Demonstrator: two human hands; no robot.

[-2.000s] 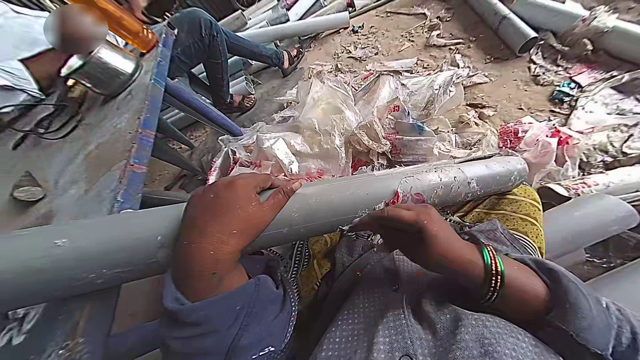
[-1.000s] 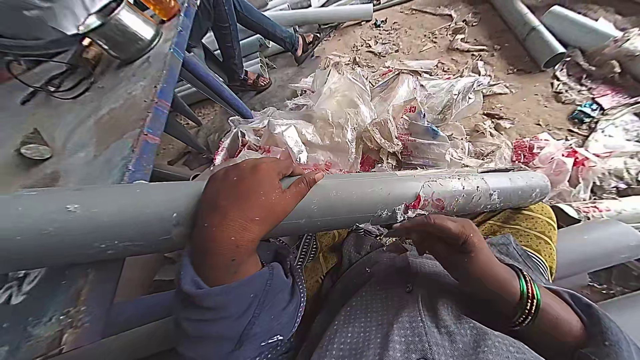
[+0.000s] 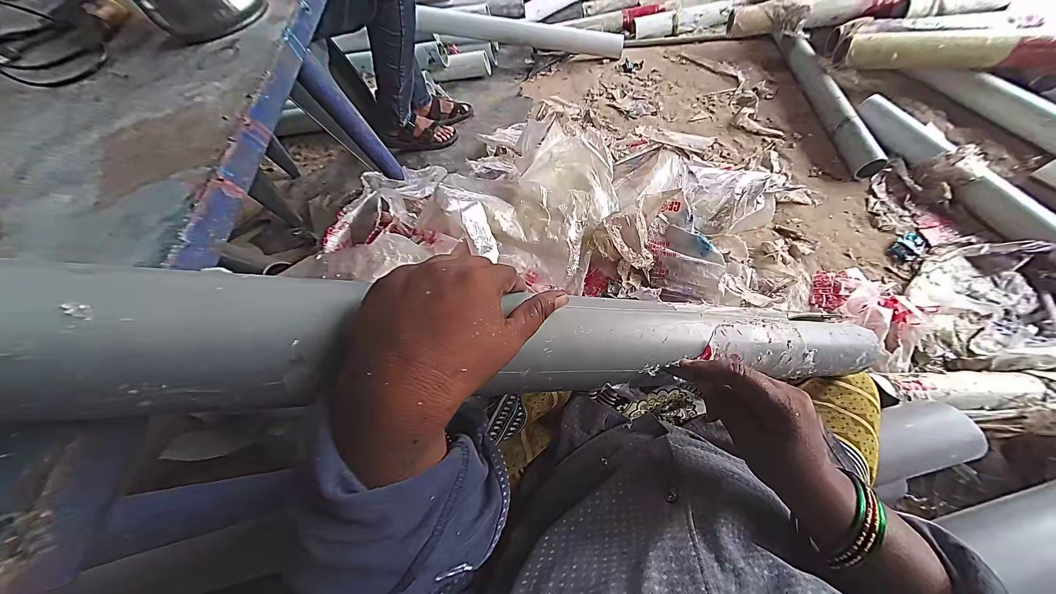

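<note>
A long grey plastic pipe (image 3: 610, 340) lies across my lap and reaches out of view at the left. My left hand (image 3: 429, 355) lies over the top of the pipe, its thumb pointing right along it. Close to the pipe's lower edge is my right hand (image 3: 751, 412), fingers bent, with green and red bangles at the wrist. Whether a small tool sits in its fingertips cannot be made out. Just above those fingers, remains of a red and whitish film label (image 3: 742, 342) cling to the pipe near its right end.
A metal table with a blue edge (image 3: 216, 210) stands at the left, a metal pot (image 3: 198, 16) on it. Crumpled plastic wrapping (image 3: 569, 190) heaps beyond the pipe. A person's sandalled feet (image 3: 425, 124) are behind the table. More grey pipes (image 3: 833, 107) lie on the ground.
Both hands stay at about the same places on the pipe. The view has shifted, showing less of the other person and more pipes at the upper right.
</note>
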